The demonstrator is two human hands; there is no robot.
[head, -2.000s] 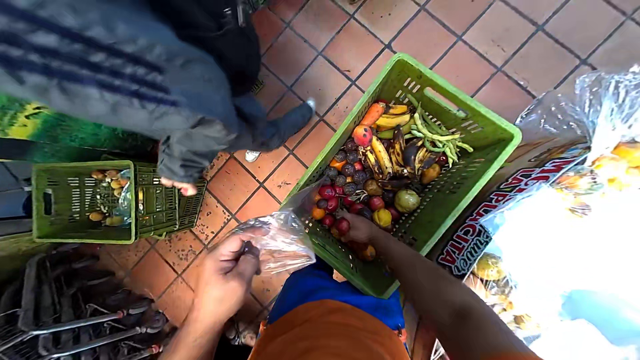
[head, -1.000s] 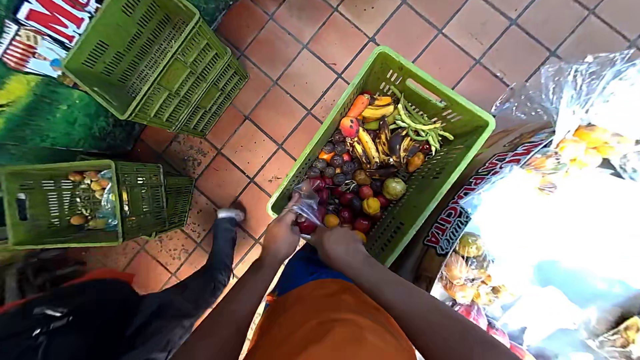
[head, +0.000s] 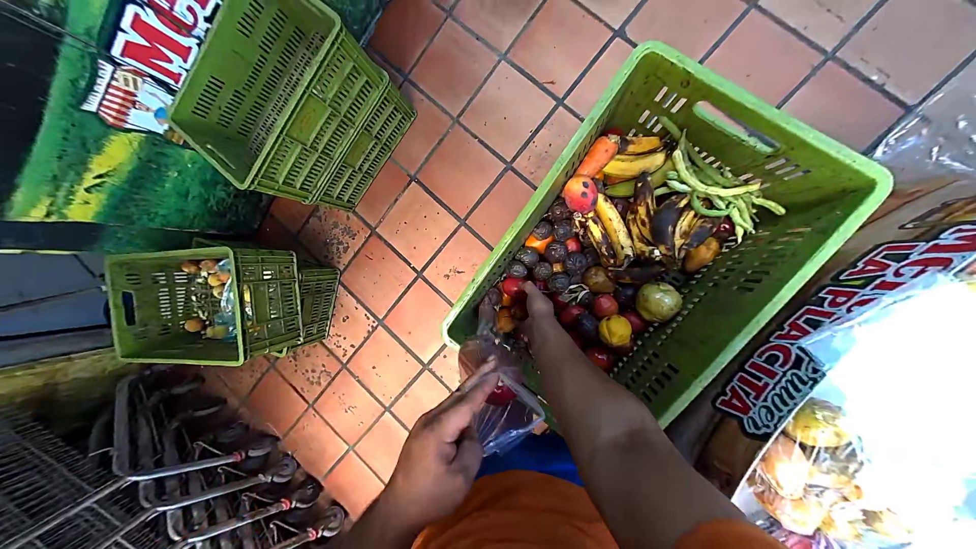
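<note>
My left hand (head: pixel 446 438) holds a clear plastic bag (head: pixel 509 427) at the near left corner of a green plastic crate (head: pixel 770 320); something red shows inside the bag. My right hand (head: pixel 536 309) reaches into the crate among red and dark round fruits, its fingertips partly hidden, so I cannot tell whether it grips one. Beside it lie a yellow fruit (head: pixel 614 331) and a greenish round fruit (head: pixel 659 302). Farther up in the crate are blackened bananas (head: pixel 671 225), a carrot (head: pixel 597 157) and green bean pods (head: pixel 713 183).
Stacked green crates (head: pixel 305 114) stand at the upper left. Below them, another crate (head: pixel 175 305) holds some round produce. Metal shopping carts (head: pixel 221 465) fill the lower left. At the right is a clear bag of produce (head: pixel 801 465) beside a printed panel. The floor (head: pixel 427 229) is tiled.
The person at the left has gone out of view. My left hand has moved from the crate's fruit toward my body with the bag, while my right hand has reached farther into the fruit.
</note>
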